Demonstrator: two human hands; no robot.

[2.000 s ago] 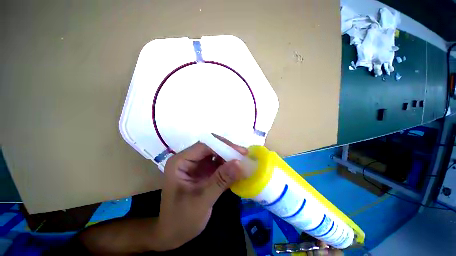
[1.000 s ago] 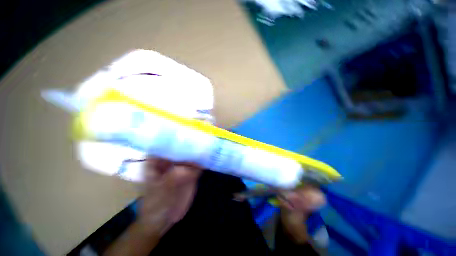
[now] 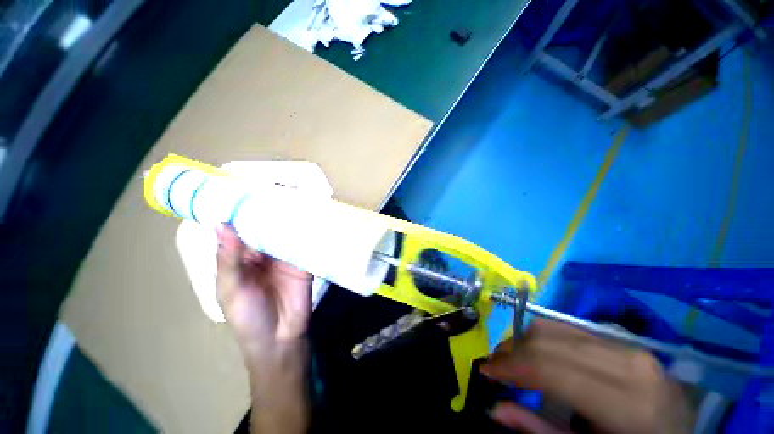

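The caulking gun point(image 3: 424, 280) lies slantwise across the view, with its yellow frame around a white sealant cartridge point(image 3: 297, 233) with blue bands. Its push rod point(image 3: 586, 322) runs out behind to the right. My left hand point(image 3: 263, 292) holds the cartridge from below. My right hand point(image 3: 594, 373) is blurred at the rear of the gun, close to the rod and the metal lever; its exact grip is unclear. A white housing point(image 3: 199, 263) lies on the cardboard, mostly hidden behind the gun and my left hand. The nozzle is not clearly visible.
The tan cardboard sheet point(image 3: 331, 119) lies on a green bench top point(image 3: 407, 68). A crumpled white heap point(image 3: 348, 21) is at the top. Below is a blue floor with yellow lines. A metal frame and a brown box point(image 3: 670, 97) are at upper right, and blue framing point(image 3: 696, 292) is at right.
The gun has swung from pointing at the housing to lying across the view, its rear and long rod now showing. My left hand has moved from the nozzle to the cartridge. The view has turned.
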